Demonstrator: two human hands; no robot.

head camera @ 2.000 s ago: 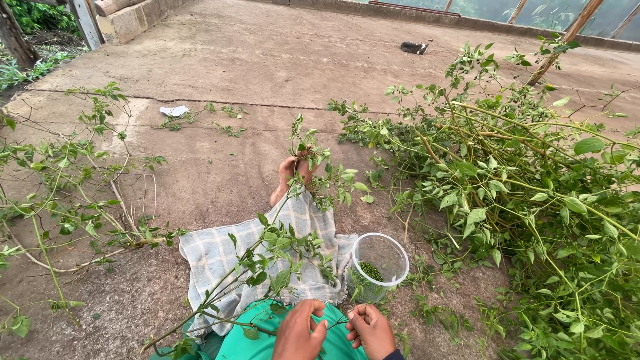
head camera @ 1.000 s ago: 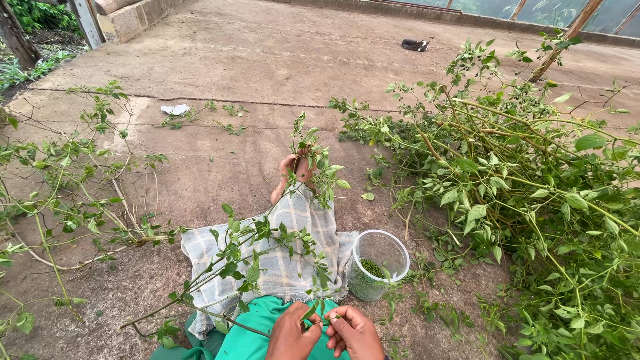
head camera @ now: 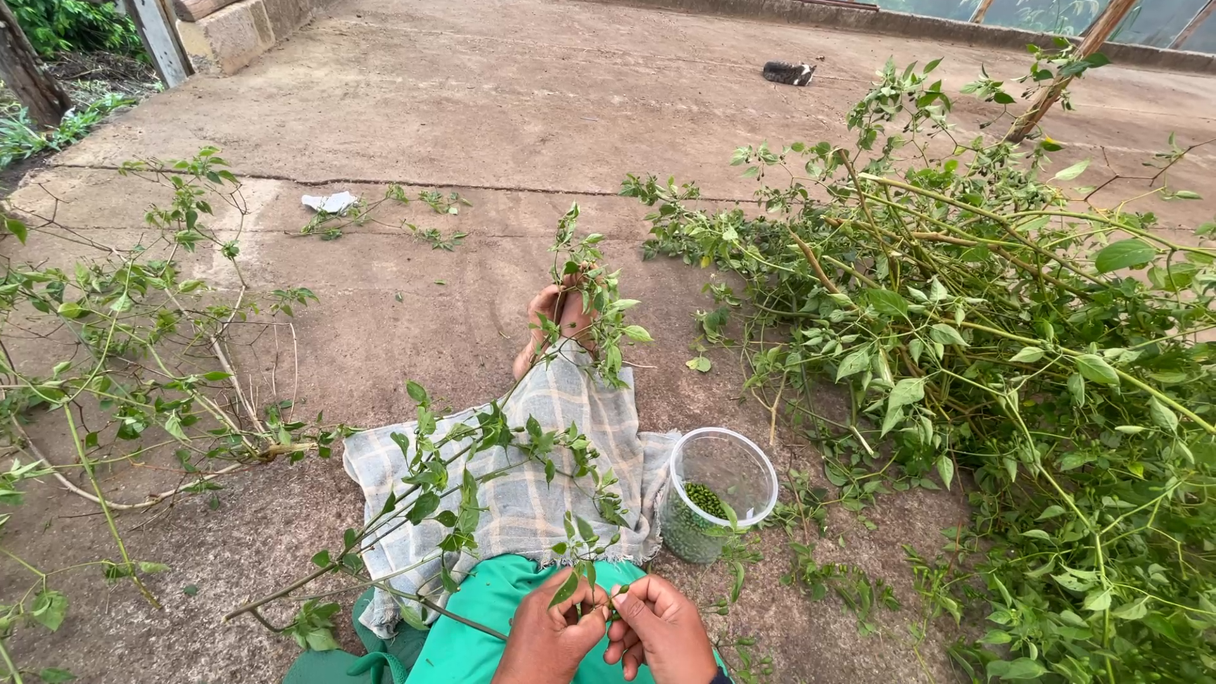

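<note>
My left hand (head camera: 556, 632) pinches a thin twig of a leafy branch (head camera: 380, 513) that lies across my lap, over green cloth and a checked cloth (head camera: 570, 408). Touching it at the right, my right hand (head camera: 660, 627) has its thumb and finger closed on a small green fruit at the twig. Just beyond the right hand stands a clear plastic bucket (head camera: 724, 475), partly filled with small round green fruits (head camera: 705, 499). Leafy stems rise in front of the bare feet (head camera: 560, 318).
A large heap of cut leafy branches (head camera: 950, 332) covers the right side. More branches (head camera: 218, 351) lie at the left. On the concrete floor (head camera: 475, 104) are a white scrap (head camera: 330, 202) and a dark object (head camera: 788, 73). A wooden post (head camera: 1073, 71) leans at the back right.
The branch across my lap has shifted, and its leafy tips now lie farther over the checked cloth than two seconds ago. My hands have come together at a twig.
</note>
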